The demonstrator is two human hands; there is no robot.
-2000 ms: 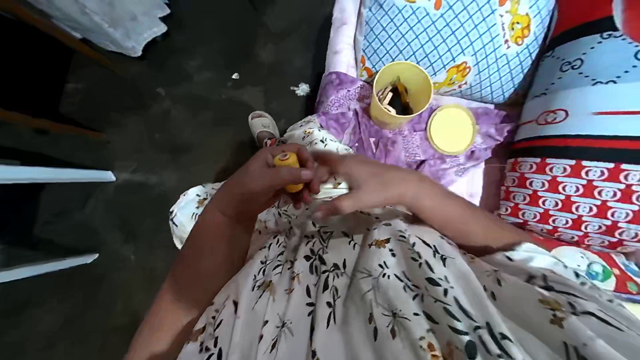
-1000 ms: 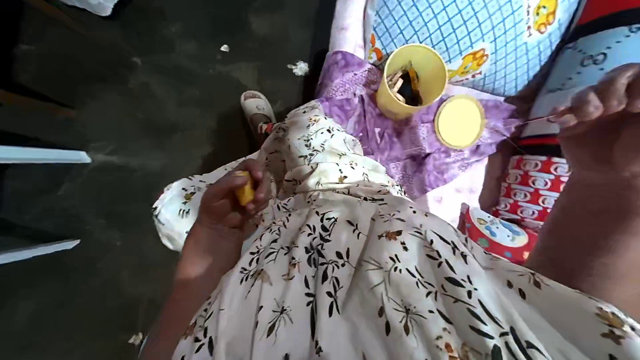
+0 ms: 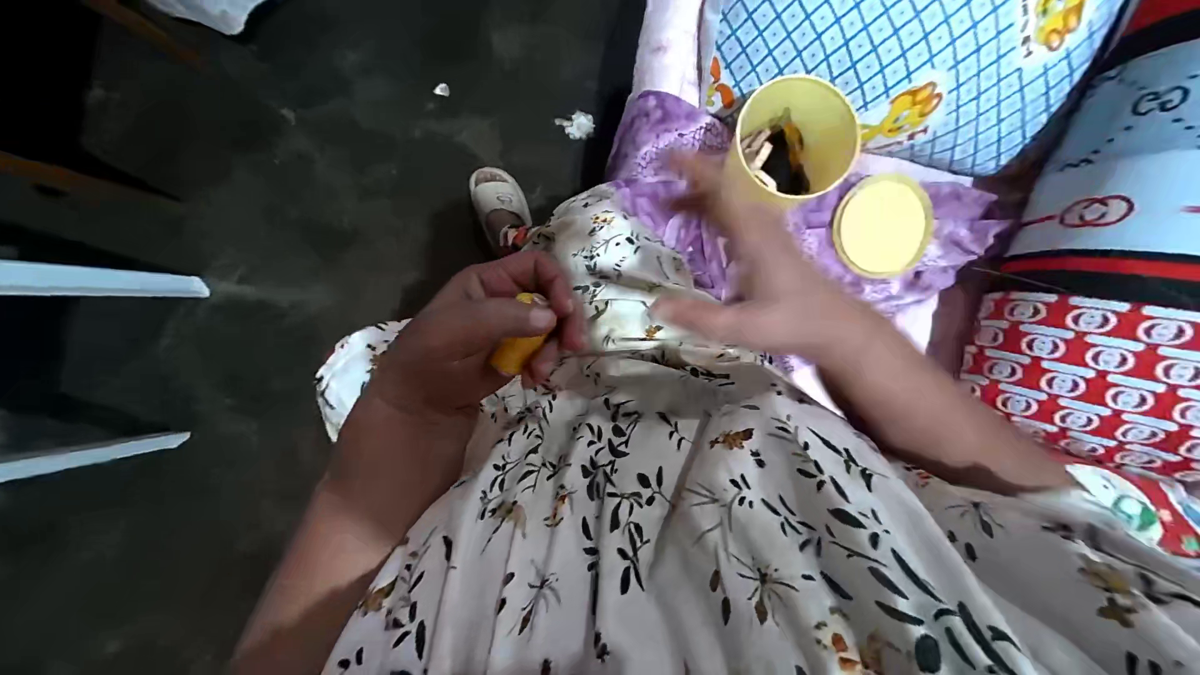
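Note:
My left hand (image 3: pixel 478 328) is closed around a small yellow object (image 3: pixel 518 347), possibly a thread spool, above the lap of a white floral dress (image 3: pixel 600 487). A thin thread-like line runs rightward from its fingertips. My right hand (image 3: pixel 741 262) is blurred, with its fingers spread, to the right of the left hand and over the dress; nothing can be made out in it. Beyond its fingers stands an open yellow tub (image 3: pixel 837 141), which contains pale sticks and dark and yellow items. A round yellow lid (image 3: pixel 883 226) lies beside the tub on purple patterned cloth (image 3: pixel 656 141).
A blue-checked cushion (image 3: pixel 956 84) with cartoon figures lies behind the tub. Red and grey patterned bundles (image 3: pixel 1087 375) are at the right. On the dark floor (image 3: pixel 309 187) are white scraps (image 3: pixel 577 125) and a sandalled foot (image 3: pixel 502 202). White bars (image 3: pixel 103 279) jut in from the left.
My right hand was near my left two seconds ago, then far out at the right edge one second ago, and is now back toward the middle. The yellow object stays in my left hand.

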